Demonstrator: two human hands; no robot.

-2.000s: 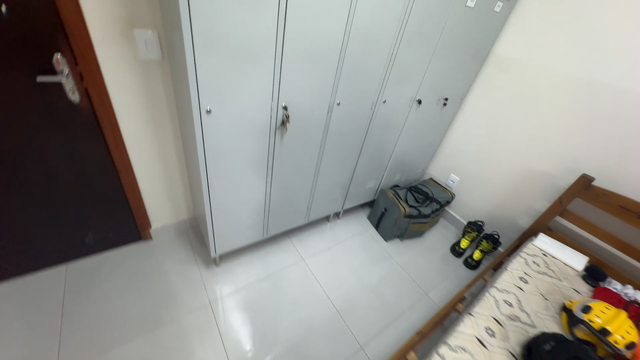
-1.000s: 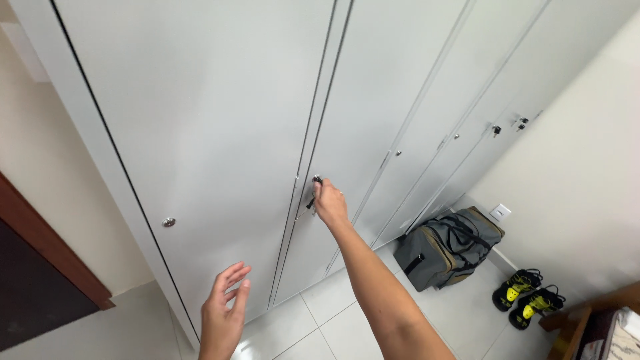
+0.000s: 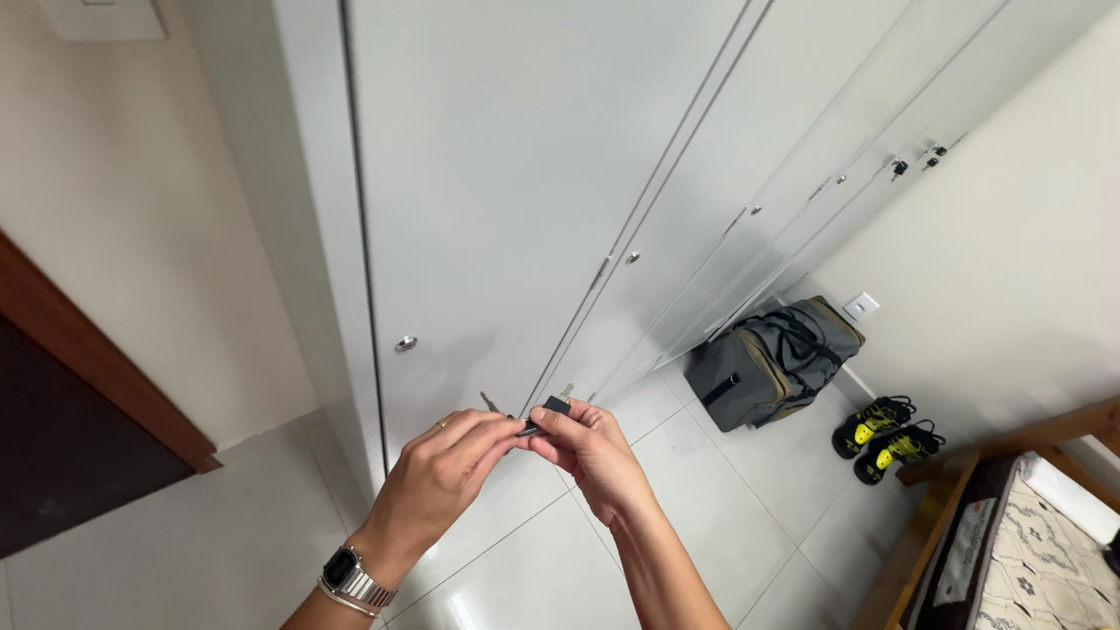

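Both hands meet low in front of the grey metal locker doors [image 3: 525, 175]. My right hand [image 3: 591, 451] pinches a key with a black plastic head [image 3: 556, 405], its metal blade pointing up. My left hand [image 3: 455, 464], with a ring and a wristwatch [image 3: 354, 577], is closed on the same small bunch; another metal key [image 3: 489, 402] sticks out above its fingers. How the keys are joined is hidden by the fingers. The lock cylinder [image 3: 633, 257] on the second door has no key in it, nor has the lock [image 3: 406, 344] on the leftmost door.
Keys [image 3: 899, 169] hang in locks on the far lockers. A grey duffel bag [image 3: 752, 367] stands on the tiled floor [image 3: 700, 499] by the wall, beside black and yellow shoes [image 3: 884, 437]. A wooden bed frame with a mattress [image 3: 1032, 560] is at lower right, a brown door frame [image 3: 96, 350] at left.
My right hand has left the second door's lock, where keys hung two seconds ago, and moved down with keys in it. My left hand, apart and holding nothing before, has joined it on them.
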